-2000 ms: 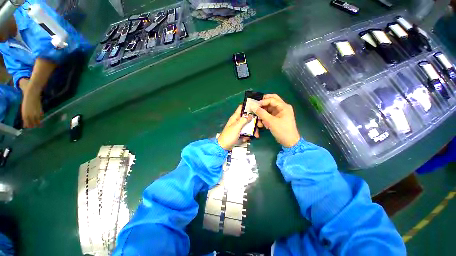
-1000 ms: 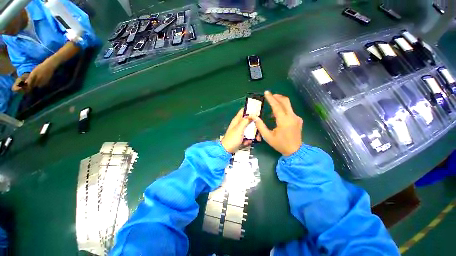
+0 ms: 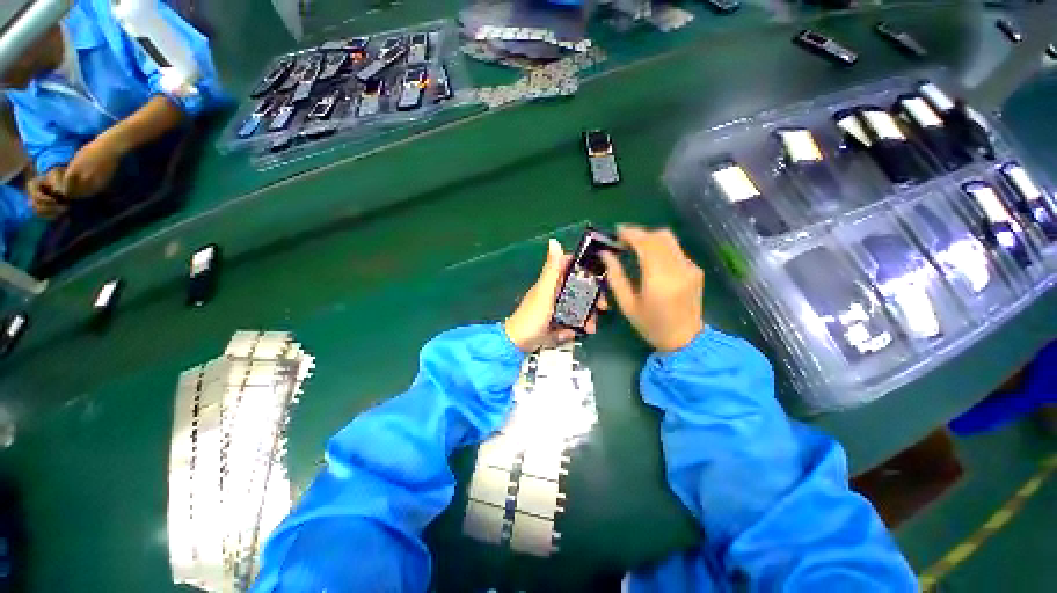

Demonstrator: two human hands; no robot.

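A black bar-type phone (image 3: pixel 580 287) lies in my left hand (image 3: pixel 537 310), keypad side up, its top tilted to the right. My left fingers and thumb hold it by its sides. My right hand (image 3: pixel 663 287) is at the phone's upper right edge, fingertips by the screen end; whether they grip it is hard to tell. A die-cut sticker strip (image 3: pixel 537 469) lies below my hands, between my forearms, with strong glare. A thick stack of sticker sheets (image 3: pixel 232 452) lies to the left.
A clear blister tray (image 3: pixel 800 336) with several black phones is at the right. A second phone-filled tray (image 3: pixel 348 87) is across the bench. A keypad phone (image 3: pixel 602 159) lies beyond my hands, others (image 3: pixel 203 275) at left. A person in a blue smock (image 3: pixel 110 104) is at upper left.
The phone in my left hand has been turned over, from its side with white pieces to its keypad side. My right hand pulled away from it, then came back to its upper end.
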